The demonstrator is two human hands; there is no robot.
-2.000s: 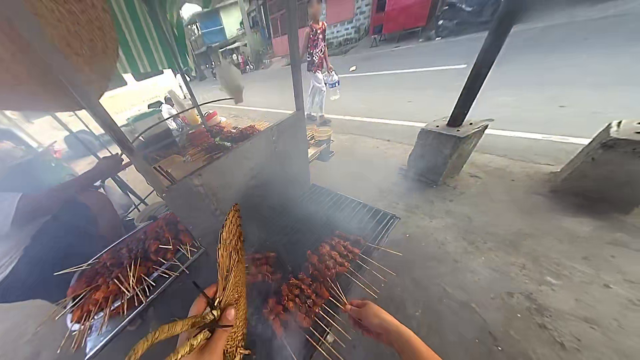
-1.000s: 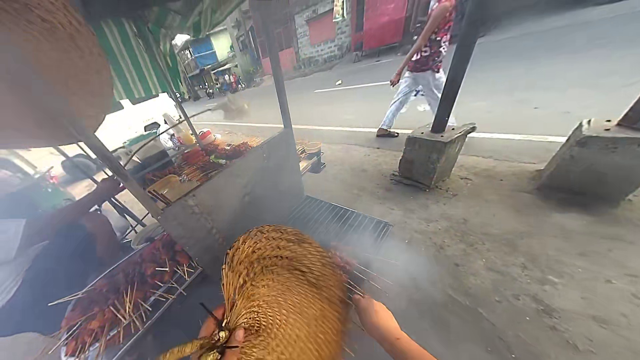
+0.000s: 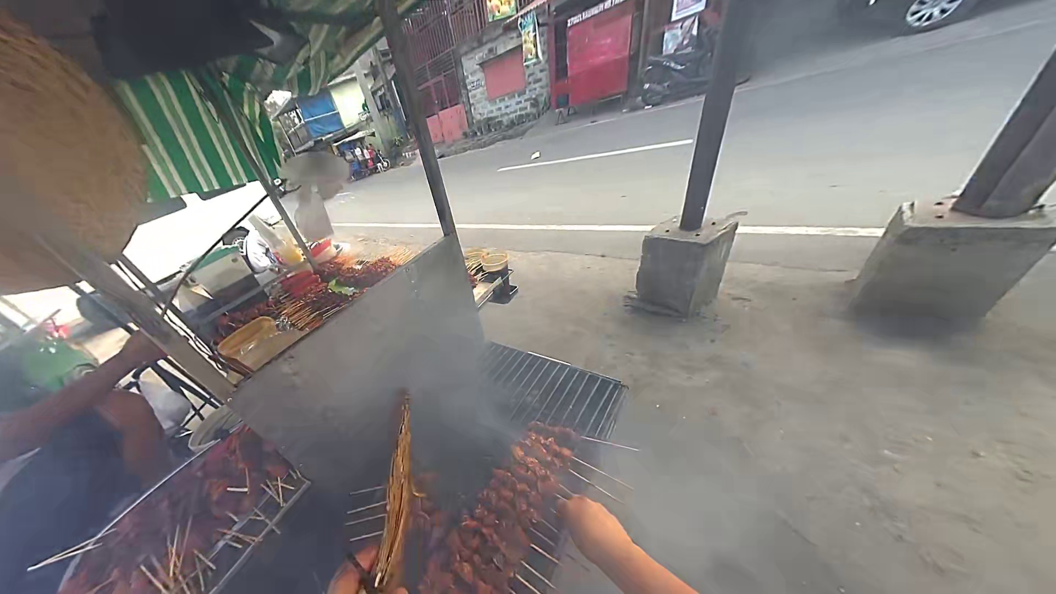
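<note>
My left hand (image 3: 363, 575), low at the frame's bottom edge, grips a woven fan (image 3: 398, 487) seen nearly edge-on over the grill. Rows of meat skewers (image 3: 503, 511) lie on the metal grill grate (image 3: 569, 388), partly veiled by smoke. At the right side of the skewers, my right hand (image 3: 594, 528) is closed on the stick ends of one or more skewers; its fingertips are partly hidden. A tray (image 3: 268, 516) heaped with more meat skewers stands to the left.
A metal panel (image 3: 371, 338) stands behind the grill, with a food stall (image 3: 247, 338) beyond it. A person (image 3: 74, 429) sits at the left. Posts in concrete blocks (image 3: 686, 268) stand at the right, beside the road (image 3: 792, 157).
The fan has turned from broad side over the skewers to nearly edge-on, uncovering the meat. The passerby on the road has left the view. My right hand stays by the stick ends.
</note>
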